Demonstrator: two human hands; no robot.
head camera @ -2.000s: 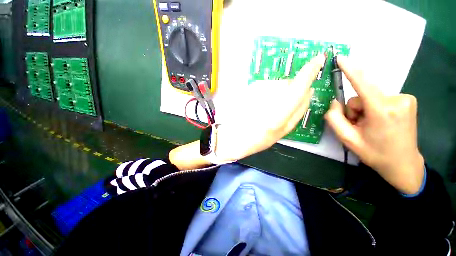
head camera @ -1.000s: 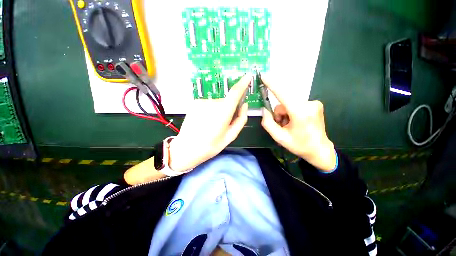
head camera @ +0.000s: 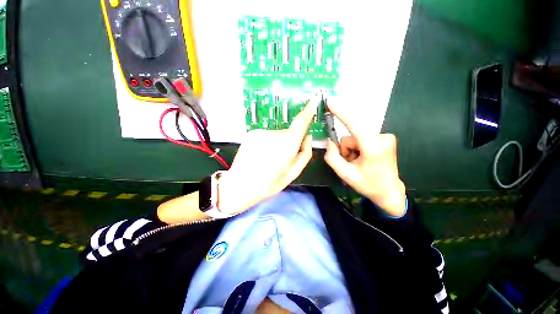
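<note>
A green circuit board panel point(head camera: 291, 54) lies on a white sheet point(head camera: 374, 61) in front of me. My right hand point(head camera: 368, 160) holds the black test probe point(head camera: 331, 127), tip down at the right end of the panel's lower row. My left hand point(head camera: 267, 159) is closed beside it, fingertips at the same spot; its probe is almost wholly hidden by the fingers. Whether the tips touch the board cannot be told. The multimeter point(head camera: 147, 38) lies left of the panel, with lead plugs point(head camera: 178, 92) in its bottom jacks.
Red and black test leads point(head camera: 187, 145) loop below the meter towards my left wrist. A smartphone point(head camera: 487, 105) and a white cable point(head camera: 508, 179) lie at the right. Part of a dark tray with green panels point(head camera: 12, 138) shows at the left edge. The bench's front edge runs near my body.
The view has swung, bringing the phone into sight. Against the panel, both hands have moved from its upper row down to its lower row. Since one second ago they have barely moved.
</note>
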